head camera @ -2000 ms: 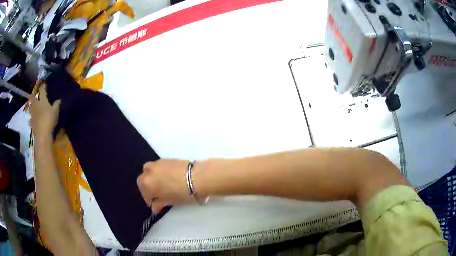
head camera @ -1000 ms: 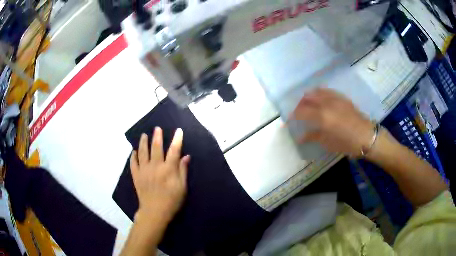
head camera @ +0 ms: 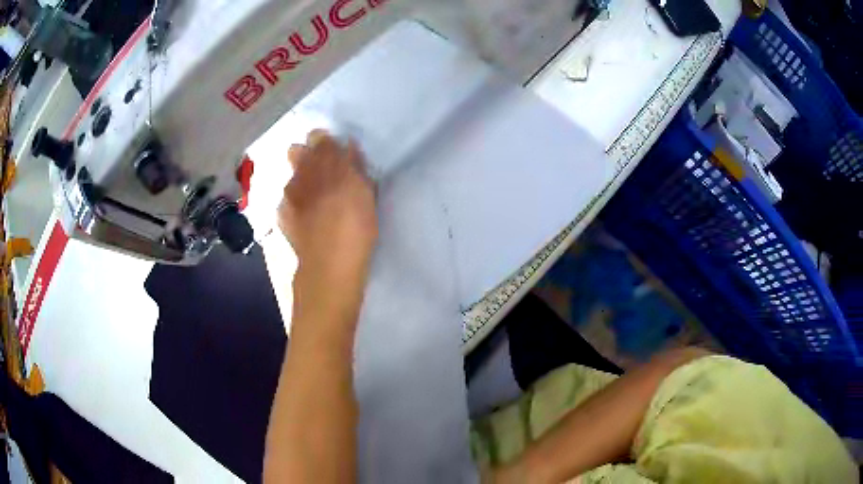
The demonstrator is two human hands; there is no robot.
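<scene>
My left hand [head camera: 326, 203] is under the machine arm, its fingers curled at the edge of a pale grey-blue panel [head camera: 412, 378]. The panel runs down beside my forearm to the bottom of the picture. The fingertips are blurred. More pale pieces [head camera: 530, 189] lie flat on the table right of my hand. A black fabric panel [head camera: 213, 340] lies left of my forearm, its top edge by the machine head's front parts; the needle cannot be made out. My right forearm shows at the bottom, but the hand is out of the picture.
The white machine arm [head camera: 312, 47] with red BRUCE lettering crosses the top. A measuring tape [head camera: 653, 109] runs along the table edge. A blue plastic basket [head camera: 748, 255] stands at the right. A dark slab [head camera: 686, 14] lies at the top right. Another black piece [head camera: 85, 435] lies at the lower left.
The view has swung right. My left hand has left the black panel and moved to the pale pieces. My right hand has moved from the pale pieces down out of view.
</scene>
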